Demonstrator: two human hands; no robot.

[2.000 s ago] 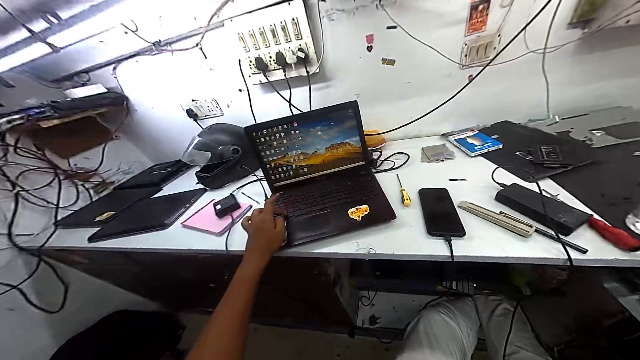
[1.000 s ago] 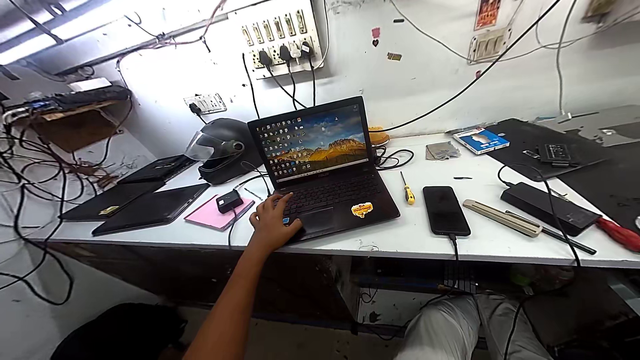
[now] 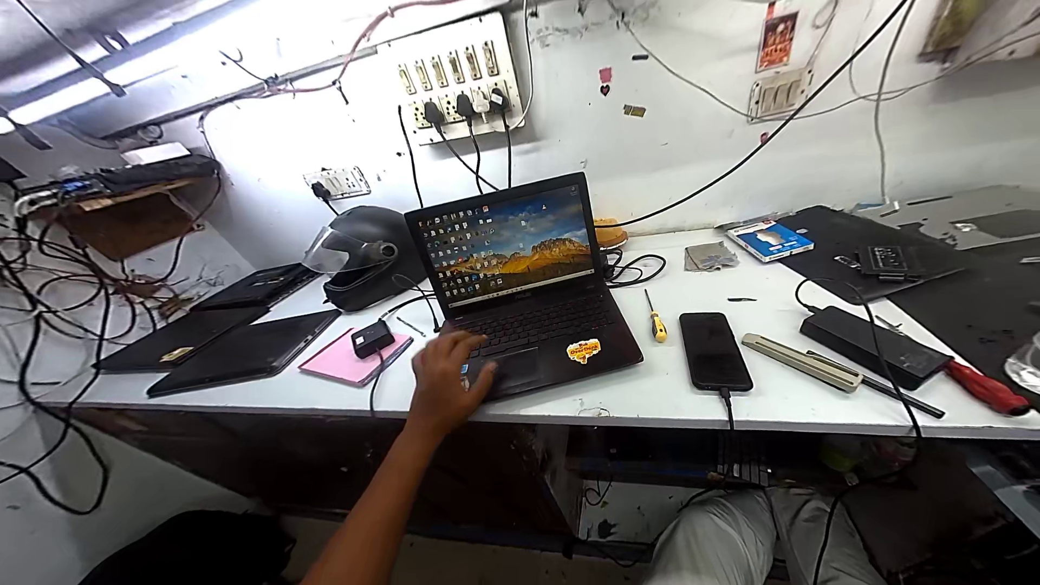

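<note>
My left hand (image 3: 448,378) rests on the front left corner of a dark laptop (image 3: 561,325), its fingers spread over the left edge of the keyboard and its thumb beside the touchpad. It holds nothing. The laptop stands unfolded, its screen (image 3: 508,248) lit with a desktop of icons over a mountain picture. Right of it lie a yellow-handled screwdriver (image 3: 657,325) and a black smartphone (image 3: 715,352) with a cable plugged into its lower end. Left of it, a black adapter (image 3: 373,339) sits on a pink pad (image 3: 345,361). My right hand is out of view.
A black helmet (image 3: 366,260) and several dark closed laptops (image 3: 244,353) stand at the left. On the right are a beige bar-shaped tool (image 3: 800,362), a black power brick (image 3: 873,345), a red handle (image 3: 987,390) and a blue box (image 3: 769,240). Cables hang past the table's front edge.
My left hand has stayed at the laptop's left front corner, with its fingers shifting slightly over the keyboard edge. The screen looks much the same.
</note>
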